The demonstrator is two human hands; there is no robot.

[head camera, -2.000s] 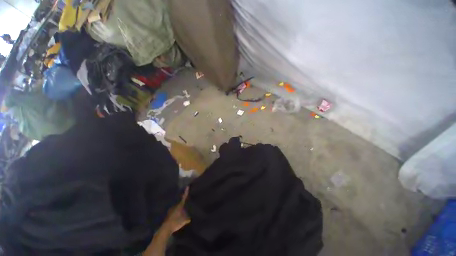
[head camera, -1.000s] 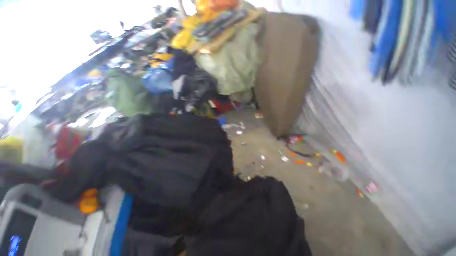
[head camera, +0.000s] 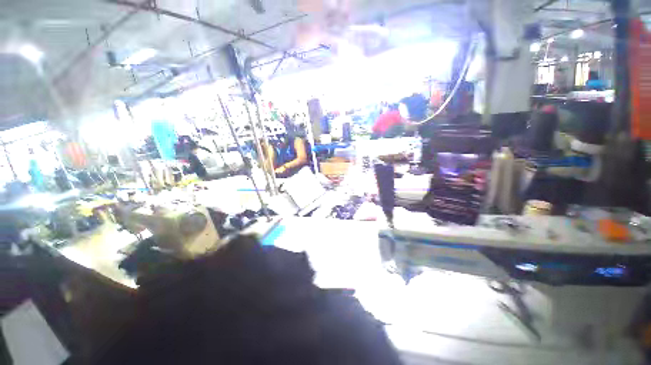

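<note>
A large dark heap of black cloth [head camera: 243, 306] fills the lower middle and left of the view, in front of and partly over the left part of the white table [head camera: 342, 253]. The white sewing machine head [head camera: 457, 249], with a blue stripe and lit dark panel, stands at the right. Its needle area at the arm's left end is blurred and glaring. Neither of my hands shows; whether they are behind the cloth cannot be told.
An older cream machine [head camera: 189, 228] stands at the left. Slim dark tools [head camera: 517, 310] lie under the arm. An orange item [head camera: 614, 229] sits on the machine top. A phone-like lit screen [head camera: 460, 167] is above the arm. A person [head camera: 289, 153] is behind, among other machines.
The view has swung from the floor and cloth pile up to the table and workshop. The black cloth now shows at the table's left. My hand, seen two seconds ago, is out of sight.
</note>
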